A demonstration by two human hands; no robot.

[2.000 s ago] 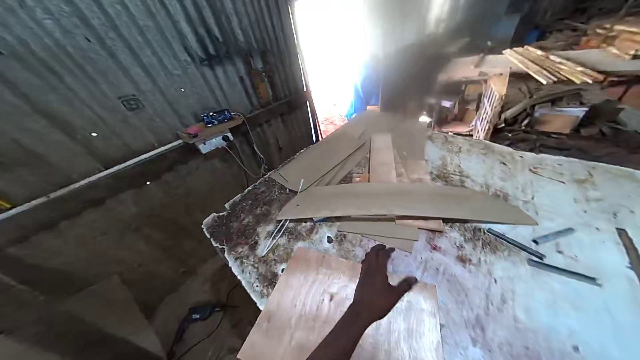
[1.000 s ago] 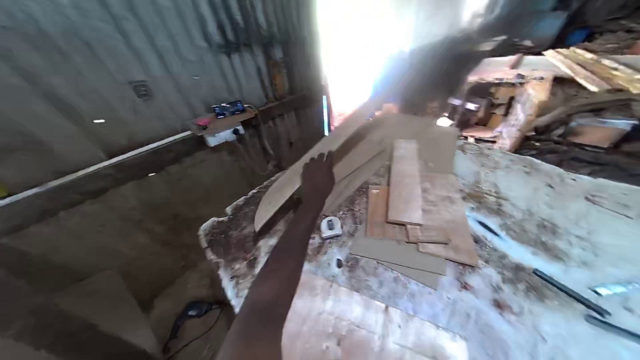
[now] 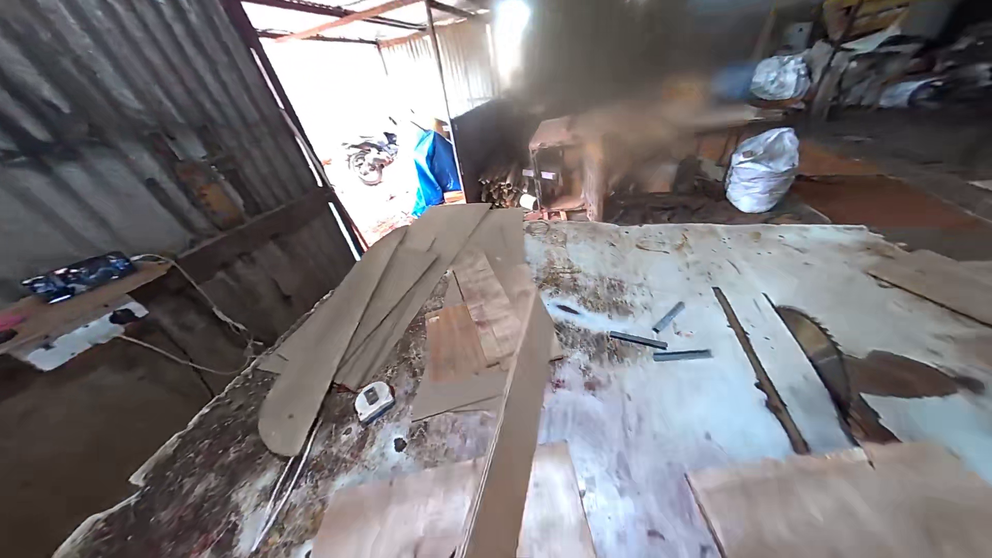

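Neither of my hands shows in the head view. A long, narrow board (image 3: 508, 434) runs from the bottom edge up across the middle, tilted over a flat plywood sheet (image 3: 403, 504). Left of it, a long board with a rounded end (image 3: 310, 387) rests on more thin boards (image 3: 399, 302). A white tape measure (image 3: 374, 401) lies beside that rounded end. Short wooden pieces (image 3: 457, 341) are piled just behind the narrow board. Whether a hand holds the narrow board below the frame, I cannot tell.
The worktable (image 3: 612, 434) carries several short dark strips (image 3: 637, 339), a long thin wood strip (image 3: 759, 372), a toothed circular saw blade (image 3: 814, 341) and another plywood sheet (image 3: 852, 496) at right. A shelf (image 3: 93, 310) with cables is on the left wall. A white sack (image 3: 763, 170) stands behind.
The hand seen on the round-ended board one second ago is out of view. The narrow board now stands tilted across the middle. The view has swung up and right.
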